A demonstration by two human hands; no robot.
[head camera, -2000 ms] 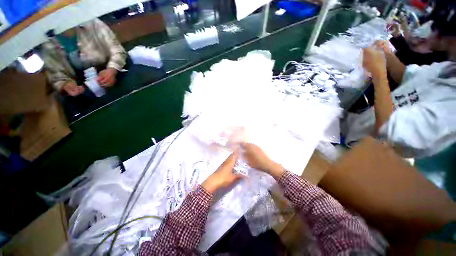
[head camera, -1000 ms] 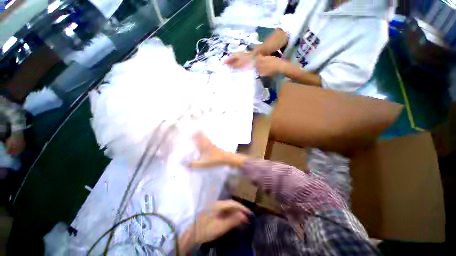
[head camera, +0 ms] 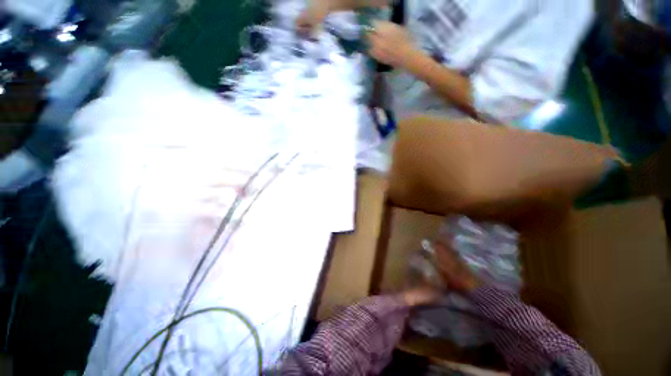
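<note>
The open brown carton point(head camera: 478, 165) stands at the right, with shiny bagged units point(head camera: 485, 246) inside it. My left hand point(head camera: 421, 294) and my right hand point(head camera: 452, 268) are both inside the carton, close together over the bagged units. Both hands are blurred and partly hidden among the shiny plastic. I cannot tell whether they hold anything. A large fanned pile of white poly bags point(head camera: 140, 139) lies on the bench at the left.
White cabled units point(head camera: 276, 62) lie in a heap at the back. Another person's hands point(head camera: 390, 44) are beside it. A white sheet point(head camera: 294, 257) covers the bench up to the carton. Thin cords point(head camera: 213, 250) cross the near left view.
The view has swung right. Both my hands have moved from above the white-covered bench into the carton, over the bagged units.
</note>
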